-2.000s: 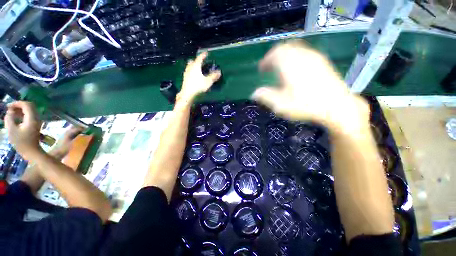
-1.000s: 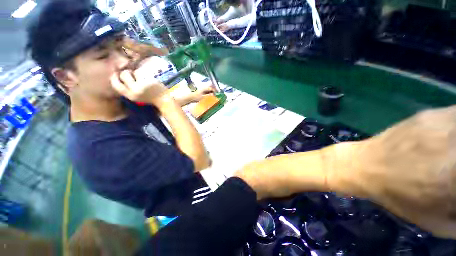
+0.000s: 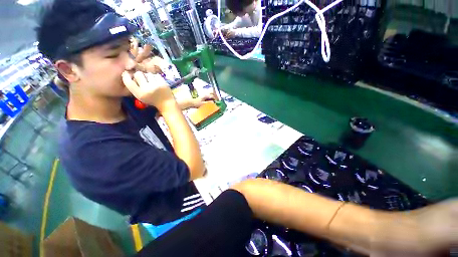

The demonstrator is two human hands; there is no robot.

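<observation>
My left forearm reaches from the bottom centre to the right edge, across the black blister tray. My left hand is blurred and cut off by the right edge, so its fingers and anything in them cannot be seen. My right hand is out of the picture. The tray has round pockets, and my arm hides part of it. One black cylindrical unit stands on the green conveyor belt behind the tray, apart from my hand.
A person sits close at left, one hand near the face. Beyond are a green hand press with an orange-brown pad and newspaper covering. Stacked black trays stand past the belt under a white cord. A carton is at bottom left.
The view has swung left to the neighbouring person since the oldest frame, and my right hand has left the picture. Since one second ago, my left hand and the unit appear lower and farther right.
</observation>
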